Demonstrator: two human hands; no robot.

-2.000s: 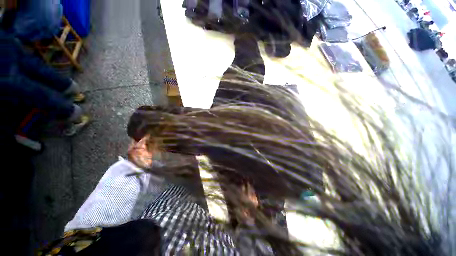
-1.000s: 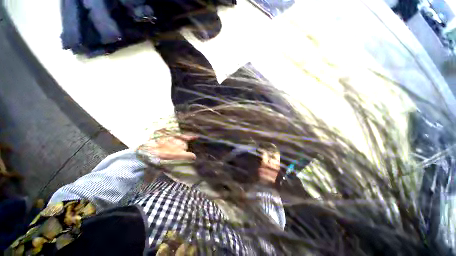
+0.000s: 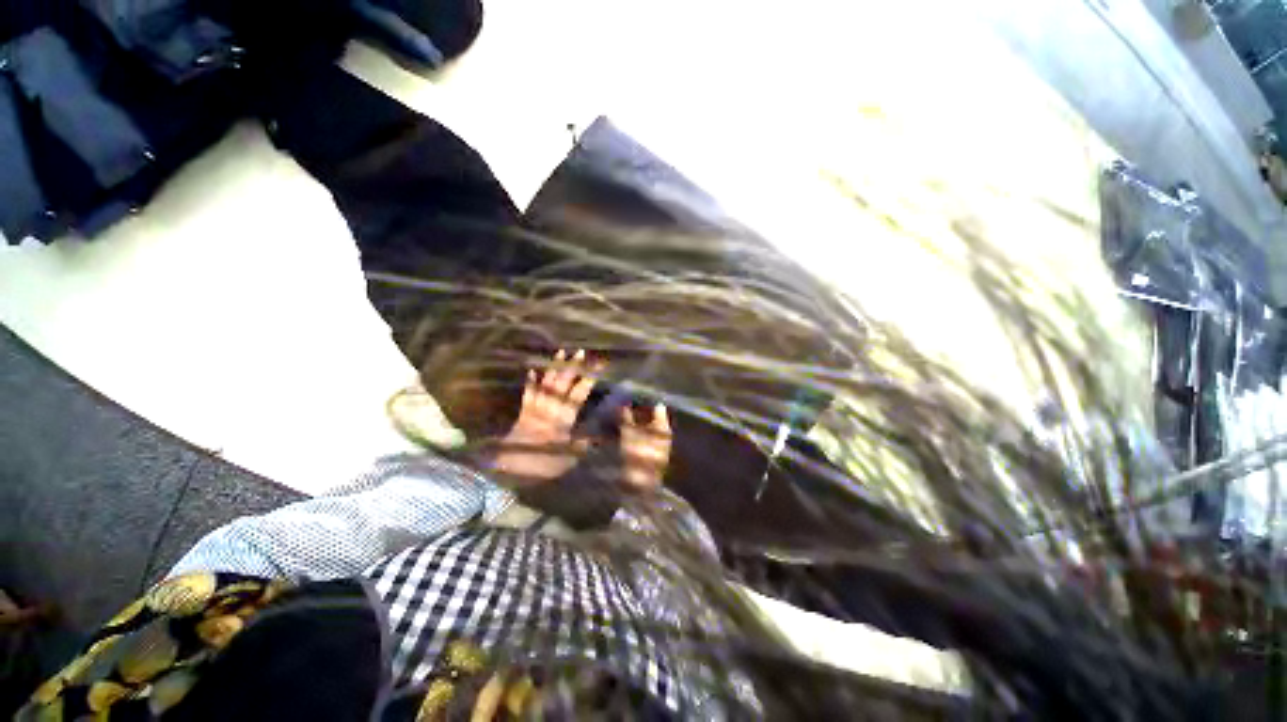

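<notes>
Dark trousers (image 3: 424, 176) lie spread on the cream-white table (image 3: 184, 275). A grey-blue strip (image 3: 617, 406) shows between my hands. My left hand (image 3: 548, 423) lies on the cloth with its fingers spread, partly behind blurred hair. My right hand (image 3: 645, 446) is close beside it on the cloth, its fingers bent. Hair blurs it, so I cannot tell whether it pinches the cloth. Thread snips (image 3: 785, 435) with a teal handle and thin silver blade lie on the dark cloth to the right, apart from my right hand.
A pile of dark garments (image 3: 71, 113) with grey-blue folded parts is at the far left. Shiny polybagged garments (image 3: 1179, 282) lie at the right table side. Long hair hangs across the middle and right. Grey floor (image 3: 99, 451) shows at the left.
The view has turned, and the garment pile now sits farther left. My left hand has moved closer to my right hand, with its fingers spread. The snips now show more clearly.
</notes>
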